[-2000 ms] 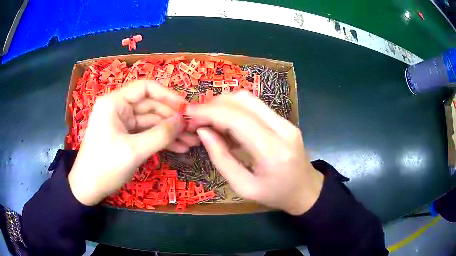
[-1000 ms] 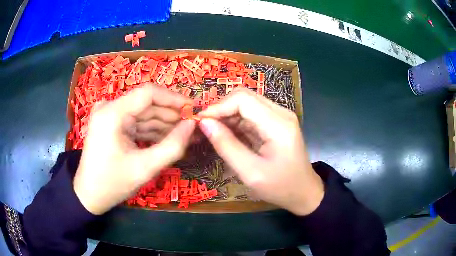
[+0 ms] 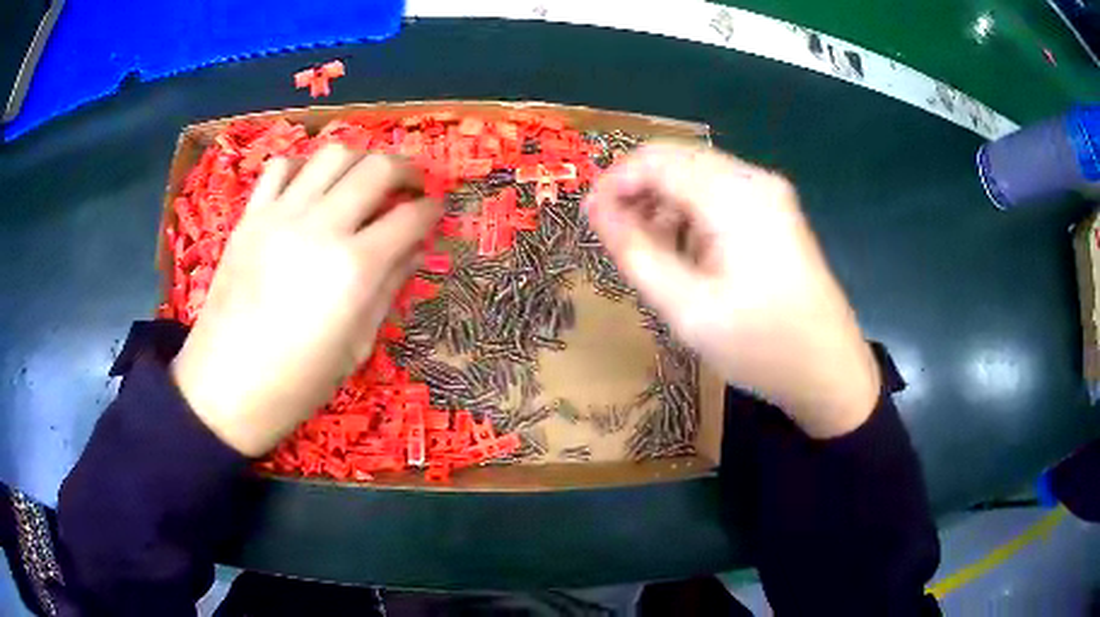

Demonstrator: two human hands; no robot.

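A shallow cardboard tray (image 3: 603,472) holds a heap of red plastic clips (image 3: 362,440) at its left and top, and loose metal screws (image 3: 489,316) in its middle and right. My left hand (image 3: 320,271) is over the left clips, palm down with fingers curled; its fingertips are among red pieces, and whether it grips one is hidden. My right hand (image 3: 724,265) is over the tray's upper right, blurred, with thumb and fingertips close together; I cannot tell if it holds a screw.
A stray red clip (image 3: 320,80) lies above the tray near a blue sheet (image 3: 229,36). A white strip (image 3: 676,22) borders a green surface (image 3: 917,36) at the top right. A blue-grey cylinder (image 3: 1037,160) is at the right edge. Dark green work surface (image 3: 844,265) surrounds the tray.
My hands were together over the tray's middle at a red clip. They have moved apart, left hand to the left clips, right hand up and right, uncovering screws and bare tray bottom.
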